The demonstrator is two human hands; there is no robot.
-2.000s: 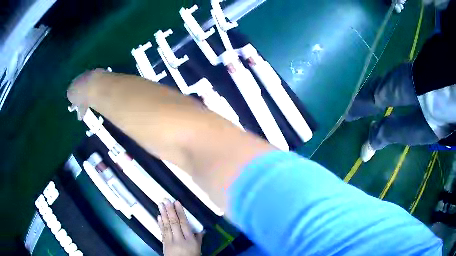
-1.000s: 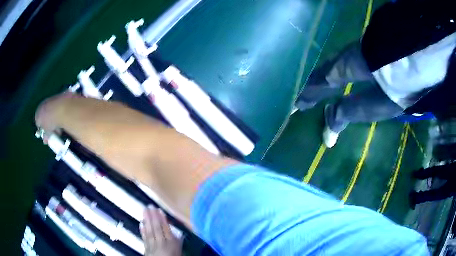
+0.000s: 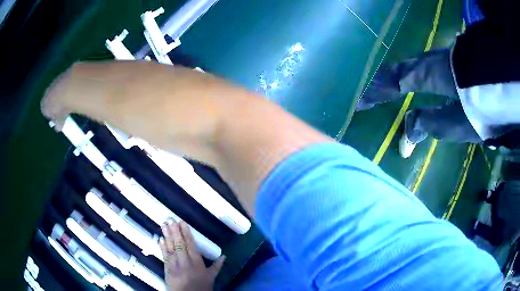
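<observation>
White gimbal-like units (image 3: 191, 183) lie side by side at a slant in a black foam tray (image 3: 196, 165). My left hand (image 3: 185, 256) is at the bottom, its fingers over the rounded handle of one unit (image 3: 145, 200) and its thumb by the handle's end. My right arm crosses the picture from the lower right. My right hand (image 3: 57, 102), blurred and dark at the far left, is at the thin bracket end of the same unit; most of its fingers are hidden. The forearm covers the middle of other units. Thin brackets show above it.
Several white units (image 3: 117, 219) lie at the lower left. Small white pieces (image 3: 32, 275) are at the left bottom edge. A pale rail (image 3: 185, 23) runs behind the green surface (image 3: 319, 62). A person (image 3: 439, 94) stands at the right on a floor with yellow lines.
The view has shifted, and more units show to the lower left of my hands. Both hands still span one unit, right at the bracket end, left on the handle. The standing person has changed position in view.
</observation>
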